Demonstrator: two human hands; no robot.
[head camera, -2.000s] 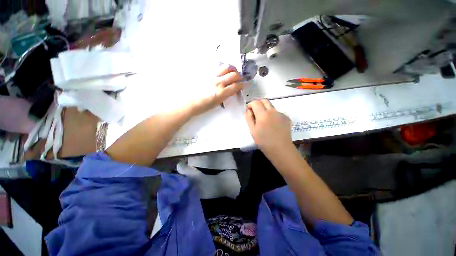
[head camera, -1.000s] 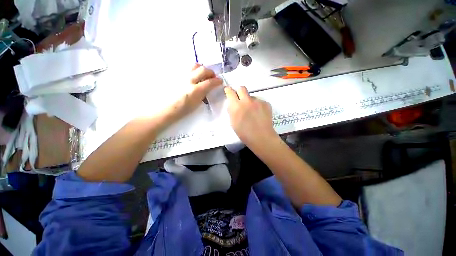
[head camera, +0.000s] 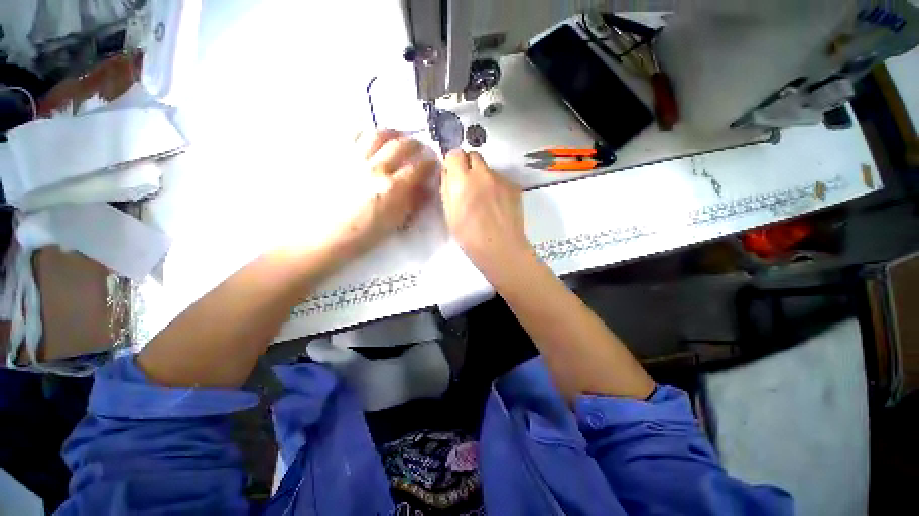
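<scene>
A white fabric piece (head camera: 466, 289) lies under my hands and hangs a little over the table's front edge. My left hand (head camera: 395, 181) is bent over the cloth left of the needle. My right hand (head camera: 482, 202) has its fingertips pinched on the cloth just in front of the presser foot and needle (head camera: 431, 116). The hands are close together. The part of the cloth between the fingers is mostly hidden and washed out by glare. The round bluish-grey plate (head camera: 448, 131) shows beyond my right fingertips.
Orange-handled snips (head camera: 571, 159), a black phone-like rectangle (head camera: 589, 86) and a dark red-handled tool (head camera: 664, 99) lie right of the needle. Stacked white cut pieces (head camera: 86, 151) lie at the left. The machine arm (head camera: 726, 55) spans the upper right. White cloth (head camera: 393, 371) is in my lap.
The whole view has shifted, so the table sits further left. My left hand has curled and turned beside the needle. My right hand stays close to the presser foot, its fingers nearer together.
</scene>
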